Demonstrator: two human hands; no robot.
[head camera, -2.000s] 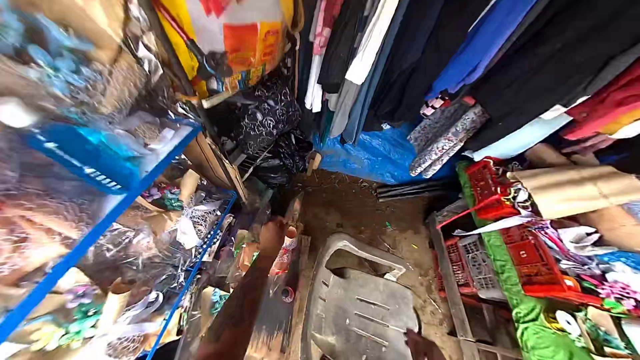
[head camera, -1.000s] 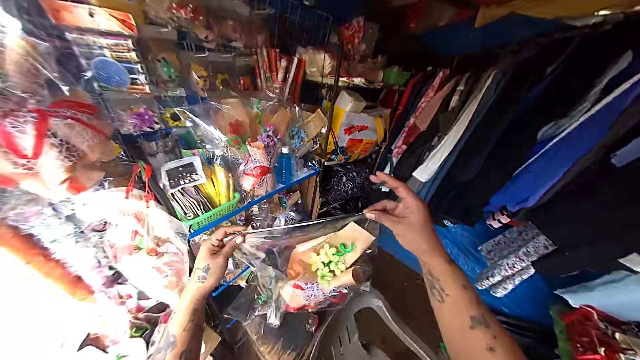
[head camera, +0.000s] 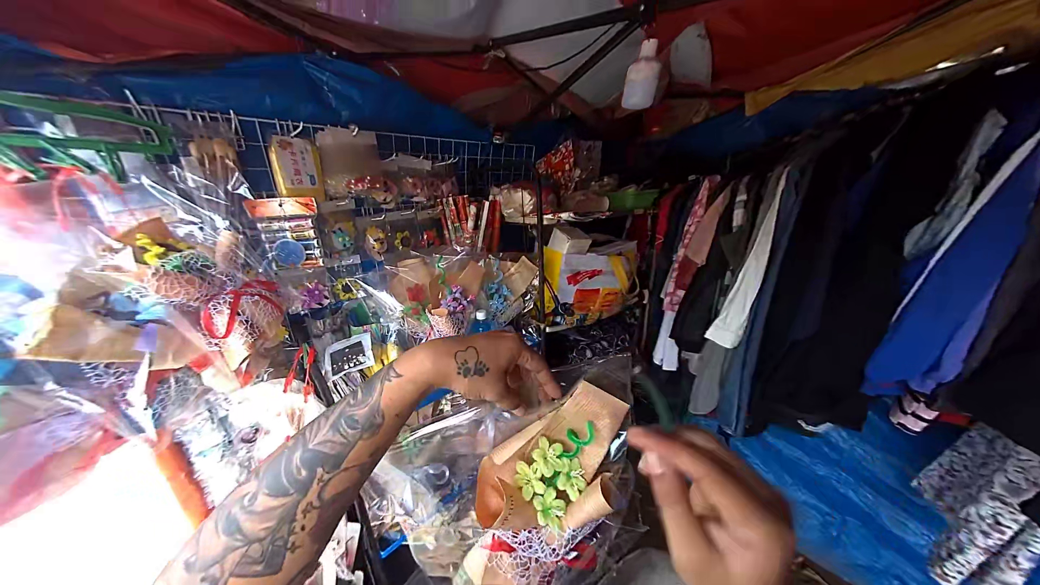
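Note:
A small bouquet of yellow-green flowers (head camera: 551, 478) in printed brown paper, with white netting (head camera: 536, 546) round its base, sits inside a clear plastic wrap (head camera: 431, 496). My left hand (head camera: 496, 370) reaches over the bouquet from the left, its fingers bent down at the wrap's top edge and seemingly pinching it. To the right of the bouquet is my right hand (head camera: 715, 504), blurred, thumb and forefinger near each other; whether it holds anything is unclear. A green curled stem (head camera: 578, 439) shows beside the flowers.
More wrapped bouquets (head camera: 455, 292) stand behind my left hand, and others (head camera: 171, 284) hang at left. Small goods hang on a wire grid (head camera: 268, 154). Clothes (head camera: 780, 284) line the right side above a blue tarp (head camera: 821, 463). A light bulb (head camera: 642, 77) hangs overhead.
The view has risen from the chair and floor to the stall. My right hand, near the wrap's upper edge a second ago, is now lower, beside the bouquet. My left hand has moved over the wrap's top.

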